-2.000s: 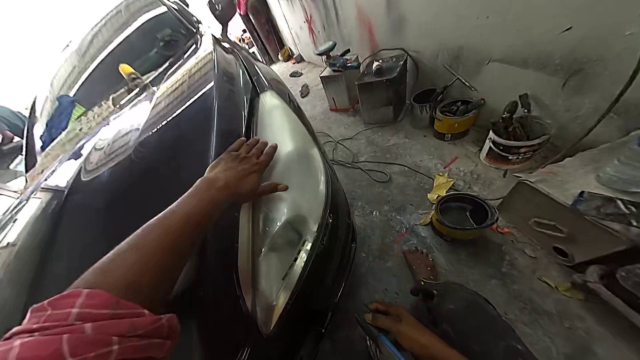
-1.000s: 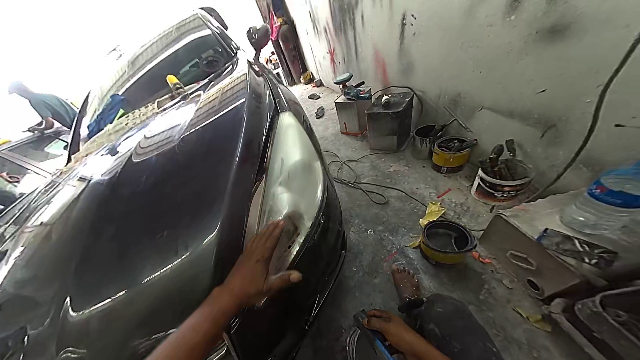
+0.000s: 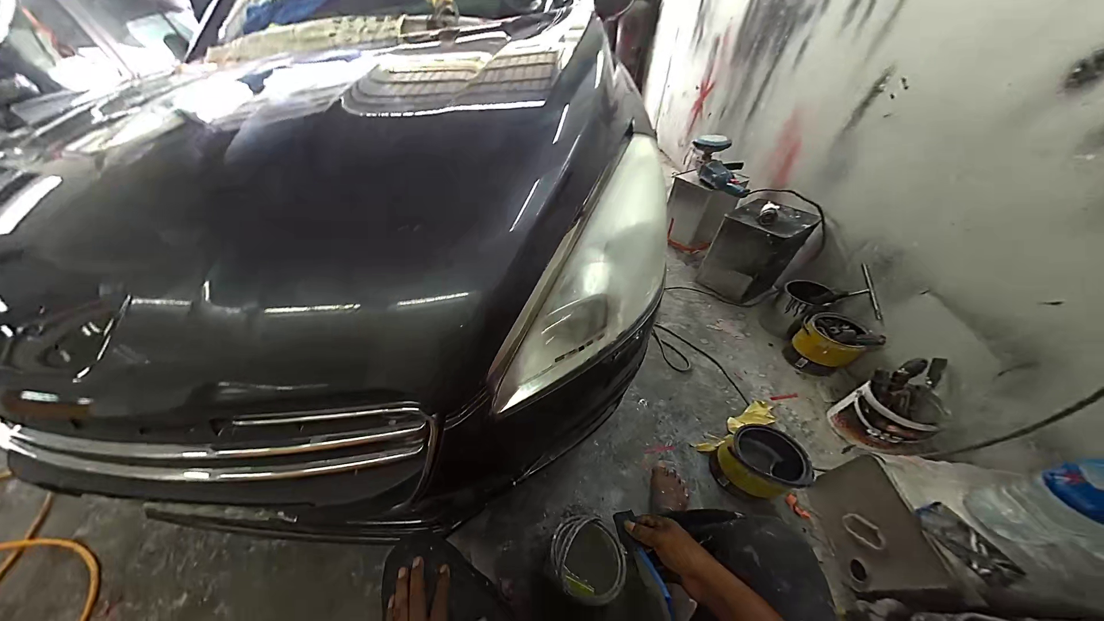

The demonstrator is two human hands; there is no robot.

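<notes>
The clouded headlight (image 3: 595, 285) of a dark car runs along the front corner, beside the glossy hood (image 3: 345, 207). At the bottom edge my left hand (image 3: 418, 591) lies flat on my dark-clothed knee, fingers spread, holding nothing visible. My right hand (image 3: 668, 545) grips a dark flat block (image 3: 631, 528) near my other knee; a blue edge shows below it. Between the knees is a round container with a coiled grey rim (image 3: 589, 561), its contents unclear. Neither hand touches the car.
A yellow-and-black tub (image 3: 759, 461) stands right of my bare foot. Behind are a white bucket of tools (image 3: 884, 414), a yellow bucket (image 3: 828, 342), metal cans (image 3: 759, 246) with a power tool (image 3: 718, 168) on one, and a cable (image 3: 707, 358). An orange hose (image 3: 60, 543) lies at left.
My left hand was on the headlight and has come off it, down to my knee. My right hand remains low with the block. The view has shifted toward the car's grille.
</notes>
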